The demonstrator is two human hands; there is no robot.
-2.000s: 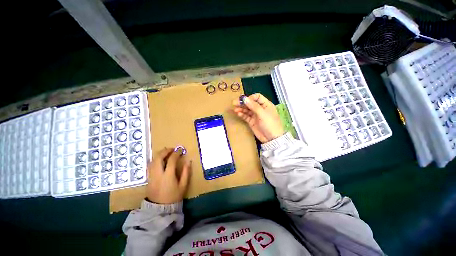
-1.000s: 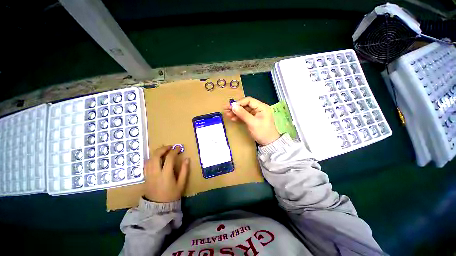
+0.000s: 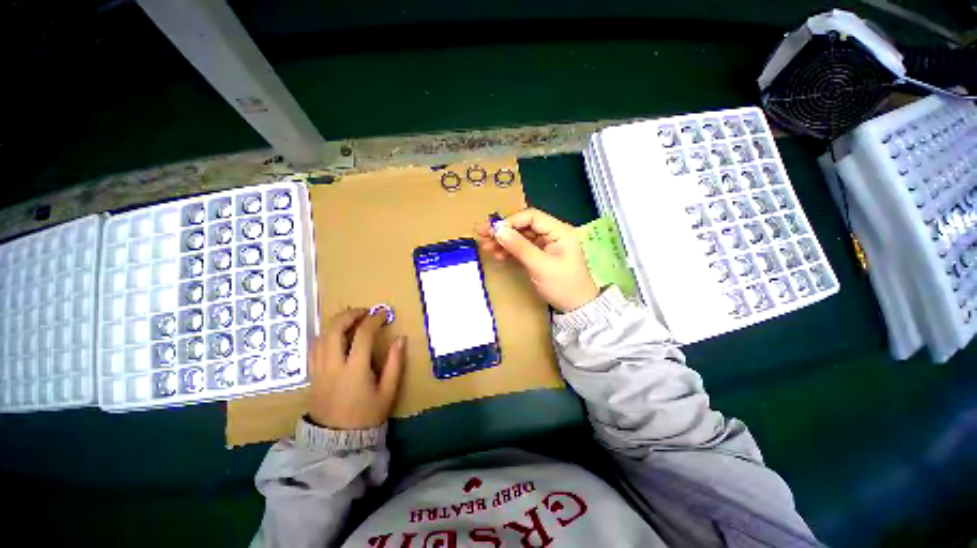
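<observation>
A smartphone with a white screen and blue top bar lies upright on the brown cardboard sheet. My right hand pinches a small dark ring between thumb and fingertips, just above and right of the phone's top. My left hand rests on the cardboard left of the phone, fingers spread. A silver ring is at its fingertip, and the thumb is apart from it. Several ring-shaped parts lie in a row near the cardboard's top edge.
Left are a partly filled white tray and an empty one. Right are a stack of partly filled trays, a green slip, a far-right tray stack and a fan. A metal post stands behind the cardboard.
My right hand has moved a little to the left with its ring, closer to the phone's top. My left hand and its ring have hardly moved. The view has shifted slightly.
</observation>
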